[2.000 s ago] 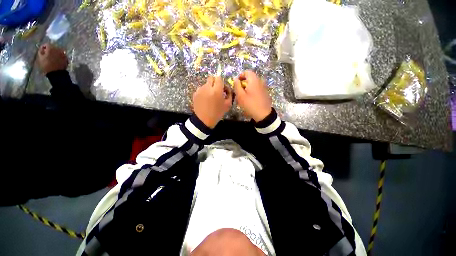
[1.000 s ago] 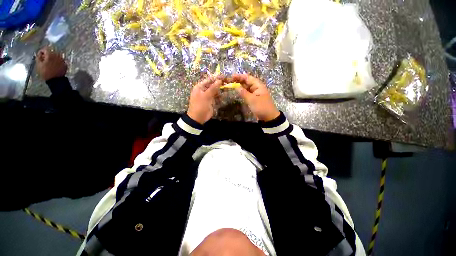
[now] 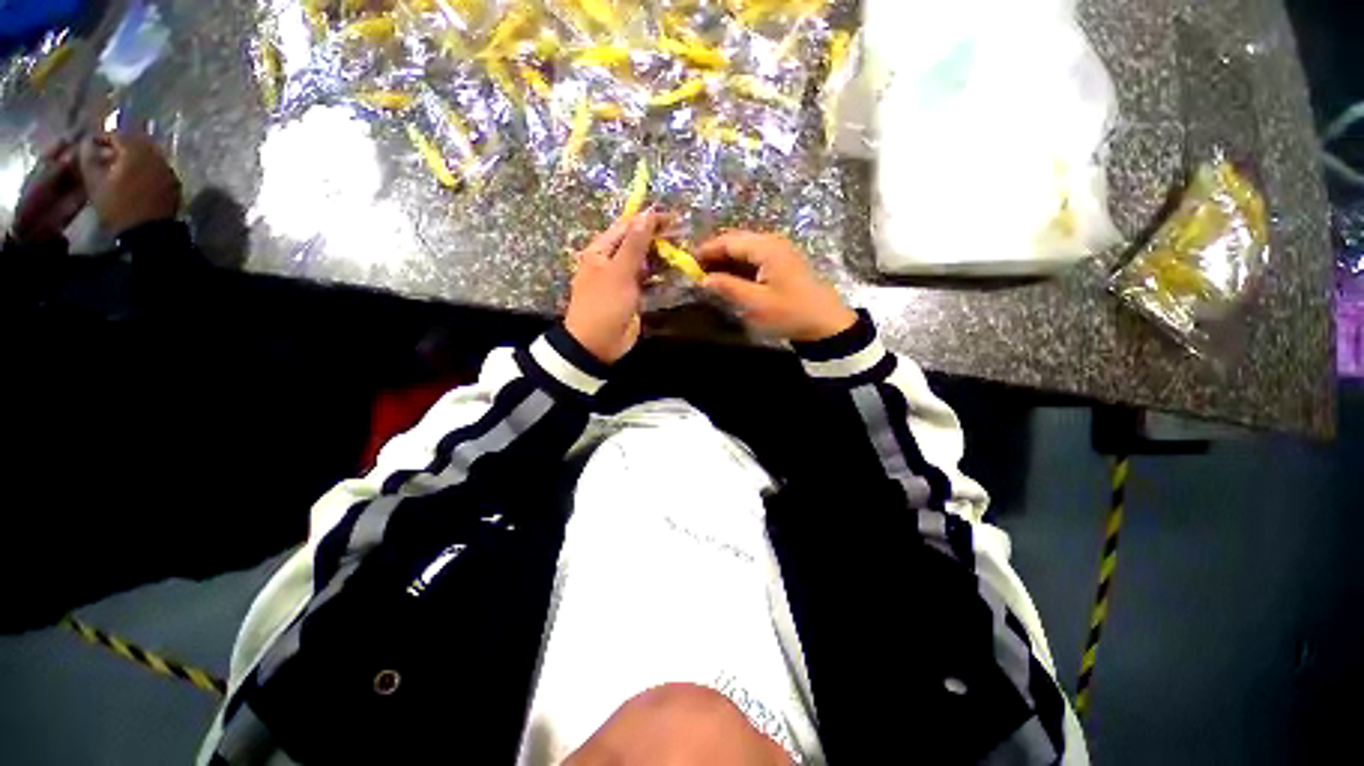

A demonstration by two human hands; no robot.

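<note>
A small slim yellow piece (image 3: 678, 259) is between my hands at the table's front edge. My left hand (image 3: 615, 285) has its fingertips at the piece's left end. My right hand (image 3: 773, 285) pinches its right end. Another yellow piece (image 3: 639, 187) stands just above my left fingertips; I cannot tell if it is held or lies on the table. A pile of yellow pieces in clear bags (image 3: 598, 75) spreads beyond my hands. Whether film is around the held piece is too blurred to tell.
A white clump (image 3: 322, 180) lies left of the pile. A large white packet (image 3: 987, 150) lies to the right, and a clear bag of yellow pieces (image 3: 1197, 255) at the right table edge. Another person's hands (image 3: 127, 180) are at the far left. The table's front edge (image 3: 987, 352) runs below.
The yellow piece between my hands has tilted, its right end lower. My right hand has turned more sideways. The whole view has shifted slightly, and another person's second hand now shows.
</note>
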